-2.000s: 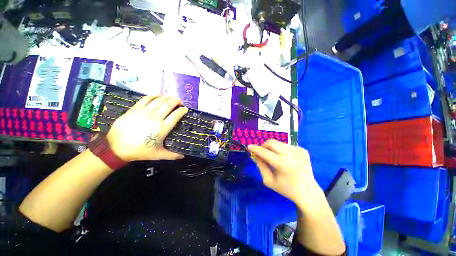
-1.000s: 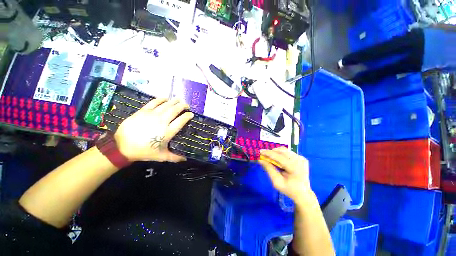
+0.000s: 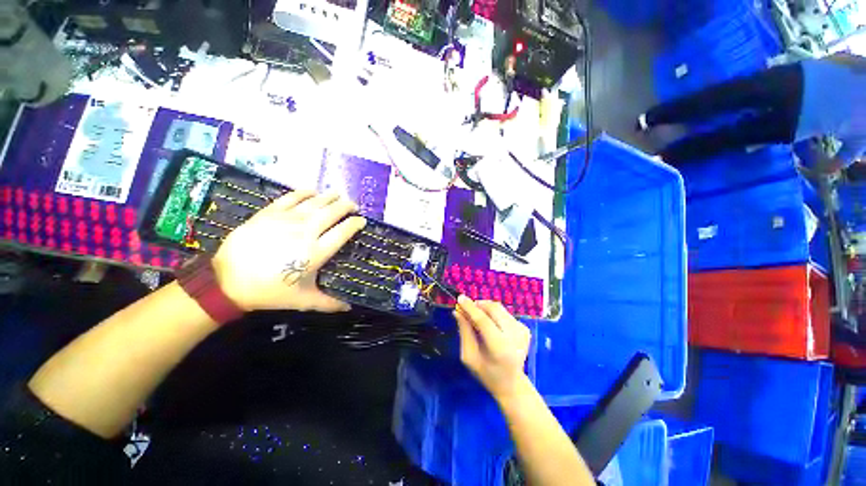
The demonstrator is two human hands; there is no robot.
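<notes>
The open black electronic unit (image 3: 249,191) lies slanted at the bench's front edge, with lengthwise rows and yellow wires. A green circuit board (image 3: 186,201) is at its left end. Small white-blue parts (image 3: 408,295) and loose yellow wires are at its right end. My left hand (image 3: 290,252) lies flat across the unit's middle, fingers spread, pressing on it. My right hand (image 3: 493,344) is at the right end, fingers pinched on a thin dark shaft, apparently a hand screwdriver (image 3: 442,289), that points to the wires. Its handle is hidden in my hand.
Purple and white printed sheet (image 3: 62,142) with a pink-red strip under the unit. Red-handled pliers (image 3: 493,115) and cables lie behind. A large blue crate (image 3: 622,256) stands at right, with a dark flat panel (image 3: 617,410) below it. A person's dark-clothed leg (image 3: 726,106) is at upper right.
My right hand has moved left and down, closer to the unit's wired end; the orange handle seen earlier is now hidden. My left hand stays on the unit.
</notes>
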